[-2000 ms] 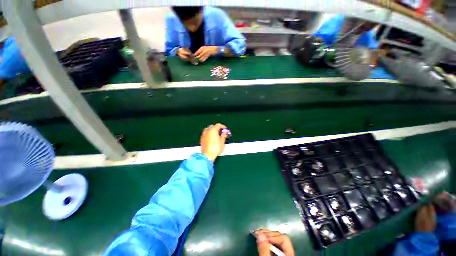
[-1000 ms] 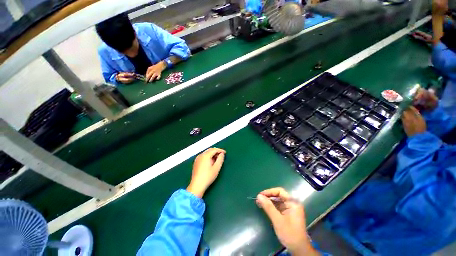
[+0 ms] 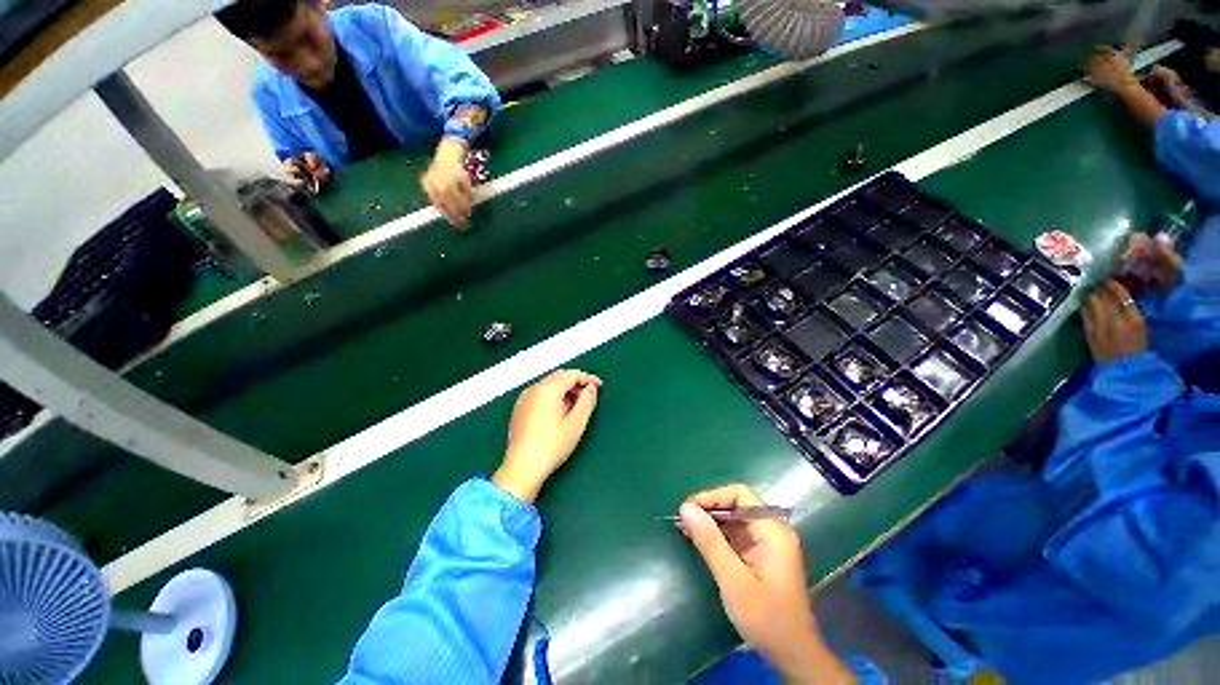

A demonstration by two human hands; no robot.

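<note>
My left hand (image 3: 542, 431) rests over the green bench beside the white rail, fingers curled and thumb near them. A small dark spot shows between the fingertips; I cannot tell whether it is a part or shadow. My right hand (image 3: 760, 559) holds slim tweezers (image 3: 736, 514) like a pen, tips pointing left over the bench, with nothing visible at them. A small electronic assembly (image 3: 498, 333) lies on the conveyor belt beyond the rail, and another (image 3: 657, 260) lies farther right. The black blister tray (image 3: 819, 339) lies to the right, with units in several pockets.
A white rail (image 3: 388, 448) borders the belt. A pale fan (image 3: 47, 602) and its round base stand at left, near a slanted post (image 3: 134, 408). A person opposite reaches over the belt edge. Another person's hands (image 3: 1113, 319) are right of the tray, beside a reddish-white pile (image 3: 1062, 248).
My left hand has drawn back from over the belt to the bench, leaving the unit on the belt. My right hand has come further into view with the tweezers. The camera view has turned right.
</note>
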